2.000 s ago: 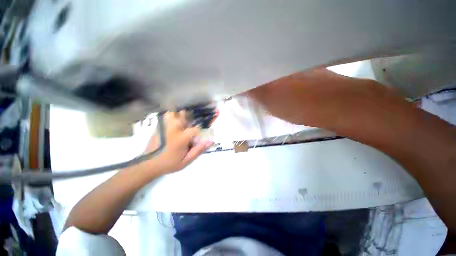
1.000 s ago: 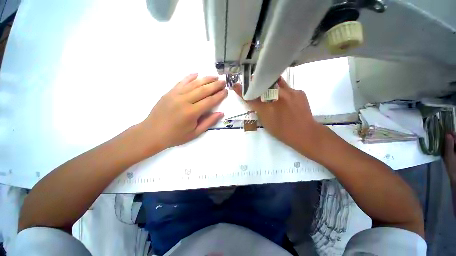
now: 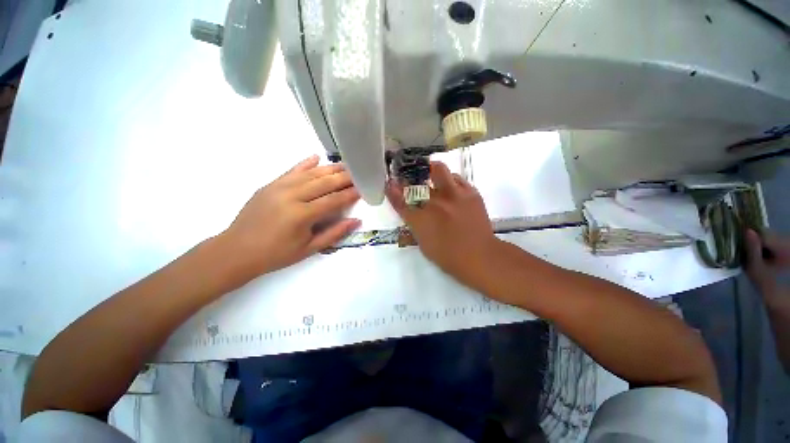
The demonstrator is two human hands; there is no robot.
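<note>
My left hand (image 3: 294,212) lies flat, palm down, left of the sewing machine head (image 3: 359,104), fingertips close to it. My right hand (image 3: 446,212) is palm down just right of the head, its fingertips partly hidden behind the head and a small ribbed knob. White cloth (image 3: 368,216) shows between the hands; its edges are hard to tell from the white table. The needle and presser foot are hidden by the machine head. Whether either hand grips the cloth does not show.
Stacked white pieces (image 3: 637,221) lie by the machine base. Dark scissors-like loops (image 3: 717,235) are at the right table end, beside another person's hand (image 3: 762,255). Ruler marks (image 3: 309,321) run along the table's front edge. White panels (image 3: 580,372) hang beside the lap.
The view has moved back from a blurred close look at the machine, then shifted slightly. Both hands stay beside the machine head. Compared with one second ago, the head covers more of the sewing spot.
</note>
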